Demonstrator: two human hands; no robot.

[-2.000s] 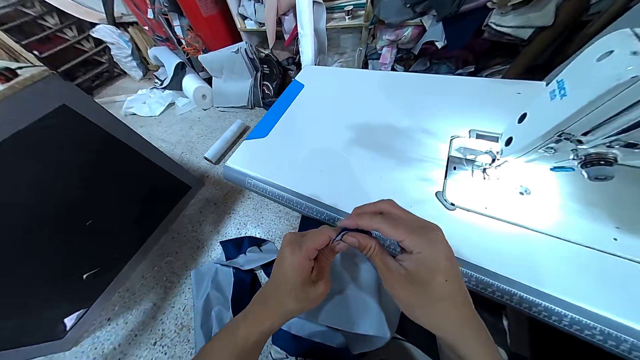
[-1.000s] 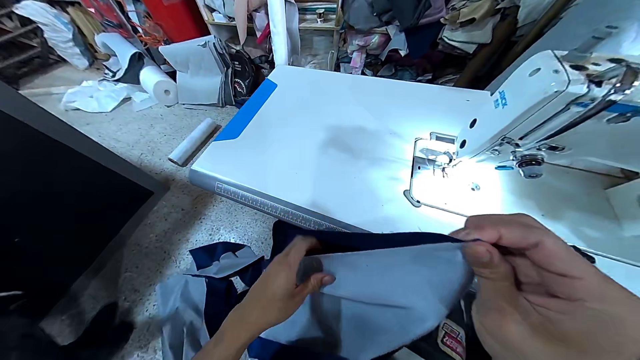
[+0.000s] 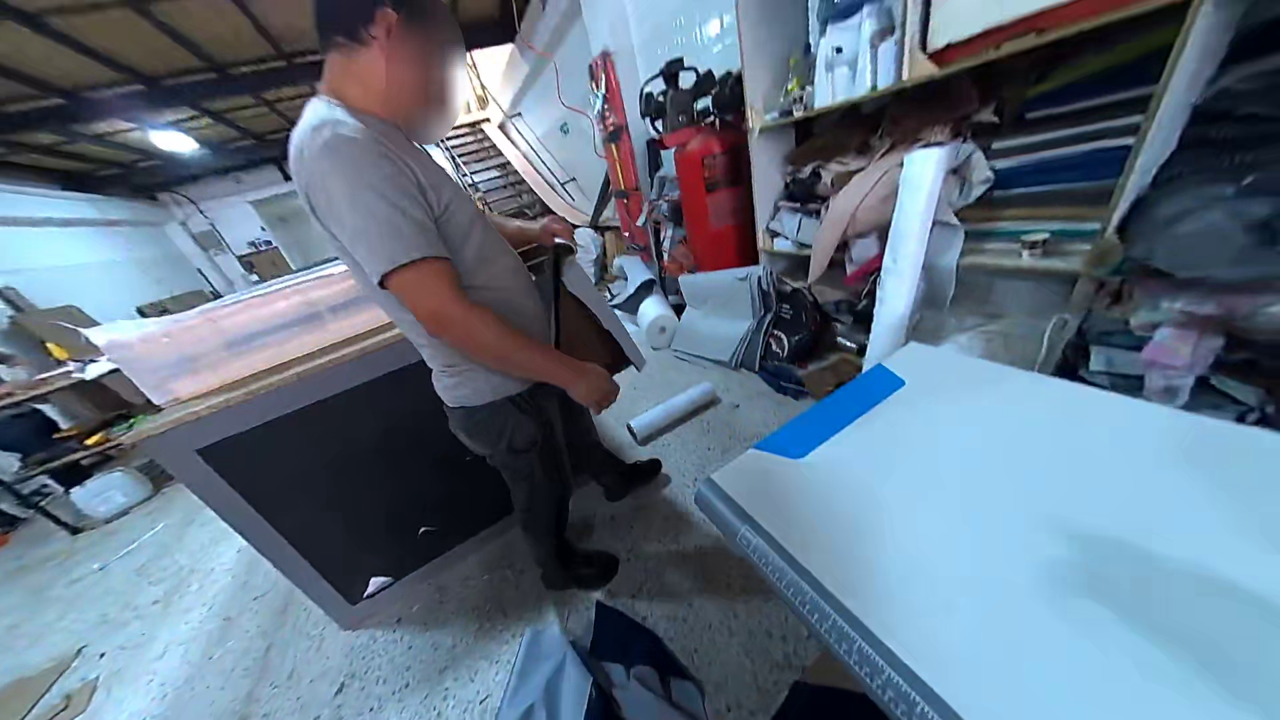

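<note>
Neither my left hand nor my right hand shows in the head view now. Light grey and navy fabric pieces (image 3: 625, 670) lie in a heap at the bottom centre, left of the sewing table. The white sewing table (image 3: 1000, 480) fills the lower right, with a blue strip (image 3: 832, 410) across its far left corner and a ruler tape (image 3: 840, 630) along its front edge. A bit of dark fabric (image 3: 825, 703) shows beneath that edge. The sewing machine is out of frame.
Beyond the heap a person (image 3: 440, 220) stands holding a brown and grey sheet piece, beside a large workbench (image 3: 270, 385). A white roll (image 3: 672, 412) lies on the speckled floor. Behind are a red tank (image 3: 715, 200) and shelves (image 3: 1040, 262) of folded material.
The view has swung up and left, away from the sewing machine. My hands, which held the grey and navy fabric, have left the frame. A standing person is now in view.
</note>
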